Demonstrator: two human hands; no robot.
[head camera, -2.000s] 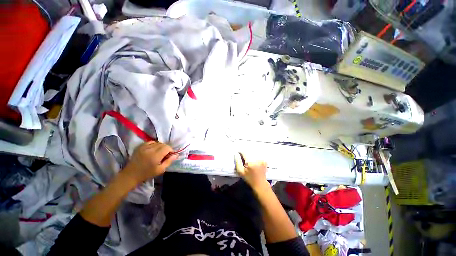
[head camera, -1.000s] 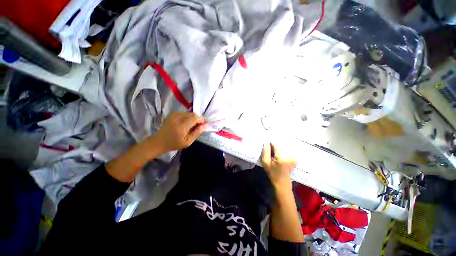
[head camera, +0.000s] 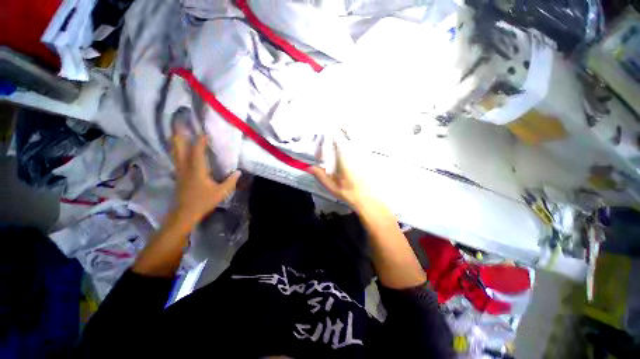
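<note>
A light grey garment (head camera: 210, 42) lies bunched over the left and middle of the table, washed out white towards the lamp. A red trim strip (head camera: 228, 116) runs along it down to the table's front edge. My left hand (head camera: 196, 175) lies spread on the grey cloth, left of the strip, with fingers apart. My right hand (head camera: 340, 175) is at the strip's lower end, near the table edge; glare hides whether its fingers pinch the strip. The white sewing machine (head camera: 519, 84) is at the right, its needle area lost in glare.
The white table's front edge (head camera: 477, 221) slants down to the right. Below it is a bin with red cloth (head camera: 495, 280). A crumpled grey garment pile (head camera: 112, 203) lies left of the table. Dark plastic-wrapped material (head camera: 568, 21) is at the back right.
My left hand has let go of the thin red end and moved left onto the cloth, opening. My right hand has moved left to the strip. The garment has shifted, showing longer red trim.
</note>
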